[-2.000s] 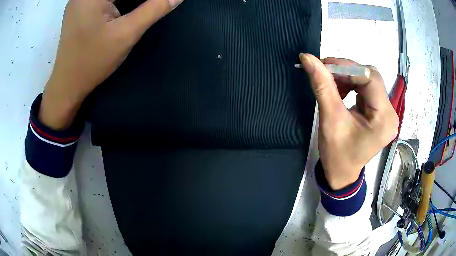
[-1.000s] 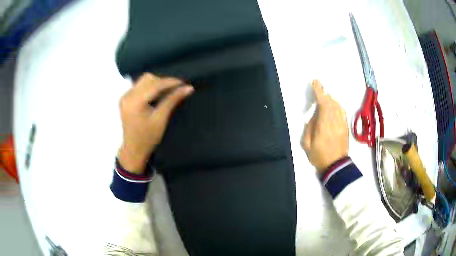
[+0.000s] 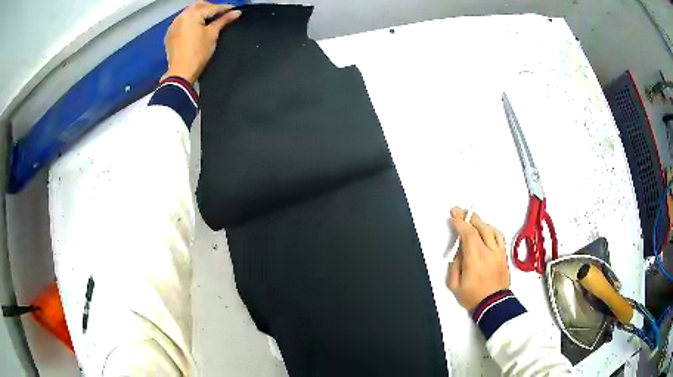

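The stacked black fabric panels [image 3: 317,221] lie lengthwise on the white table, with a fold or layer edge crossing their middle. A tiny white mark shows near their top. My left hand [image 3: 193,40] pinches the top left corner of the upper fabric at the table's far edge. My right hand [image 3: 480,261] rests right of the fabric and holds the thin white chalk pencil [image 3: 469,214] between its fingers, not touching the fabric.
Red-handled shears [image 3: 535,228] lie at the right, blades pointing away. A steam iron [image 3: 579,302] with a wooden handle sits beyond them on a dark pad. A slim dark tool [image 3: 88,303] lies at the left of the table [image 3: 443,96]. An orange object [image 3: 52,316] is beside it.
The view has widened. My left hand has moved from the fabric's middle to its far end, and the upper fabric now extends to the far edge. My right hand still holds the pencil.
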